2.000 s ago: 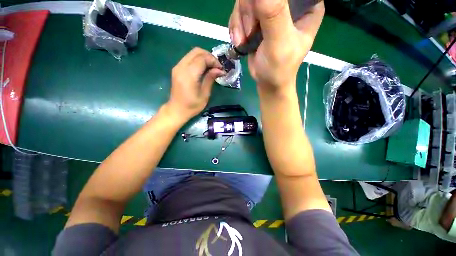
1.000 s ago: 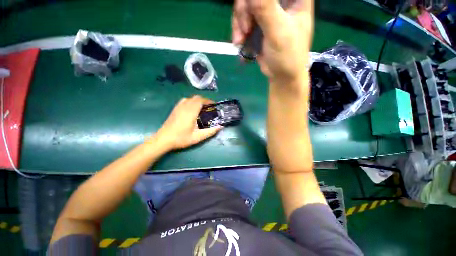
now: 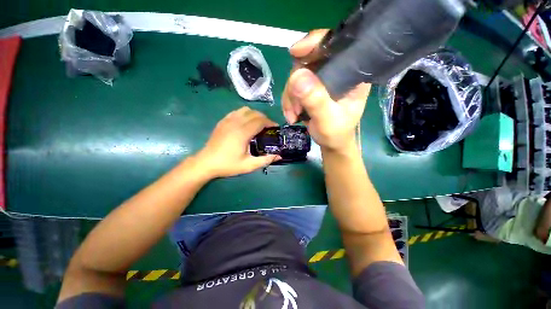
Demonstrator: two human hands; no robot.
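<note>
A glossy black unit housing lies on the green bench in front of me, with pale detail inside its open face. My left hand holds its left end between thumb and fingers. My right hand is shut on the thick grey-black electric screwdriver, which slants down over the housing. The screwdriver's tip is near the housing's upper edge; my fingers partly hide it, and contact cannot be told. A small screw bag stands beyond the housing, with a dark pile of screws left of it.
A crumpled small parts bag stands at the far left. A large parts bag of black parts and a green box are at the right, beside stacked trays. A red mat lies at the left edge. Another person's arm shows at lower right.
The screwdriver has come from the small screw bag down to the housing. My left hand has left the bag and taken hold of the housing, now turned open side up.
</note>
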